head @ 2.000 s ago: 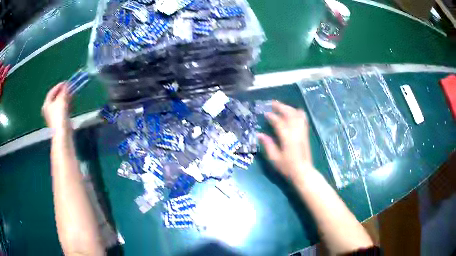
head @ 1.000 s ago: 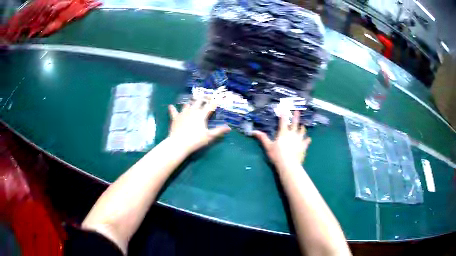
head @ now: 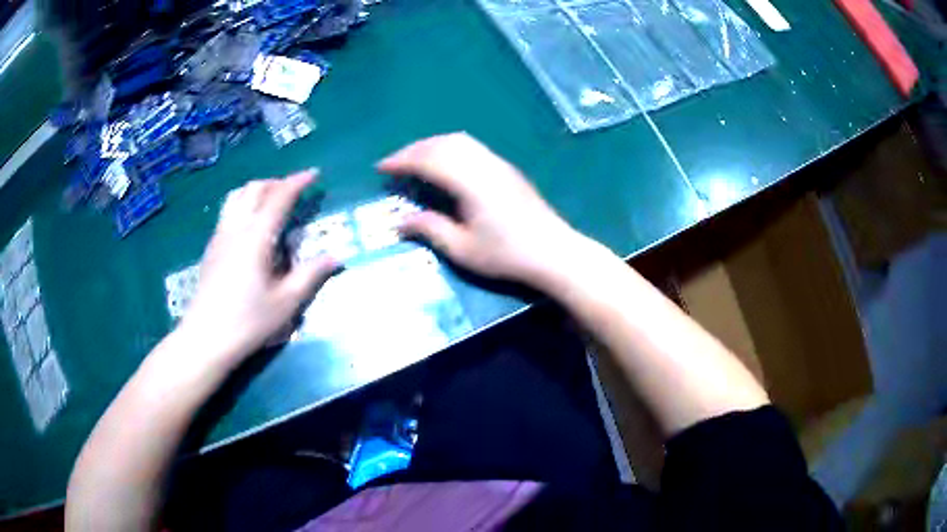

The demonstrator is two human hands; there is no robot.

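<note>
A pale sheet or row of pale, gridded pieces (head: 348,231) lies flat at the near edge of the bench; strong glare hides its lower part. My left hand (head: 254,260) is over its left part, thumb and fingers apart, palm down. My right hand (head: 478,213) is at its right end, fingers spread and curved, thumb at the pale pieces. I see nothing gripped in either hand. A heap of small blue circuit boards (head: 156,135) lies at upper left, with a white card (head: 287,78) on its right side.
A gridded clear sheet (head: 36,333) lies at far left. Large clear bags (head: 633,52) lie at the top right, near a white strip (head: 768,12) and a red bar-like object (head: 877,47). A brown cardboard box (head: 800,301) stands below the green bench's (head: 415,94) edge.
The view has turned down and right. Both hands have come away from the board heap to the near edge of the bench, over the pale pieces.
</note>
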